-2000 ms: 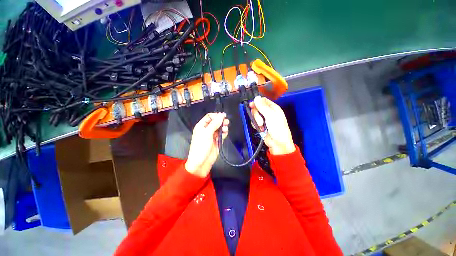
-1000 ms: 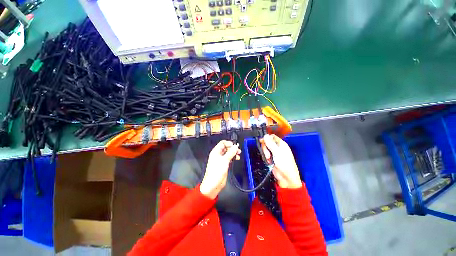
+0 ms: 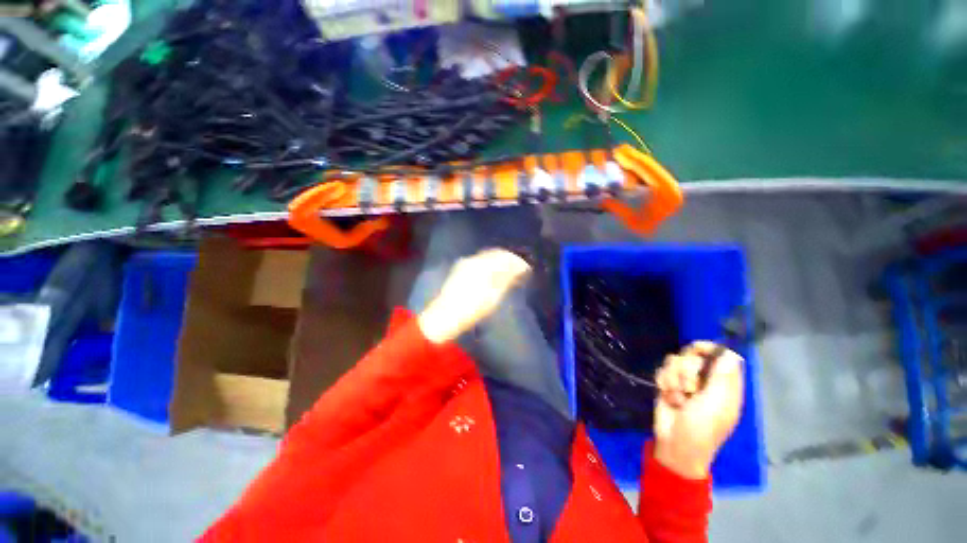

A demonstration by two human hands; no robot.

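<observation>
The picture is blurred. My right hand (image 3: 700,403) is over the right side of the blue bin, fingers closed on a black cable (image 3: 709,368); a short dark piece shows between the fingers. My left hand (image 3: 477,292) is below the fixture and left of the bin, its fingers close together; whether it holds anything cannot be told. The orange test fixture (image 3: 512,184) runs along the bench edge with its row of sockets. Neither hand touches it, and the looped cable is no longer at its right sockets.
The blue bin (image 3: 754,435) holds black cables. A black cable heap (image 3: 244,95) lies on the green bench (image 3: 785,117), behind and left of the fixture. The tester (image 3: 371,15) is cut off at the top. An open cardboard box (image 3: 235,339) stands below left; a blue frame (image 3: 920,361) stands right.
Both hands have left the fixture. The cable loop is off the sockets; my right hand has moved right and down over the bin with a cable. The view has shifted.
</observation>
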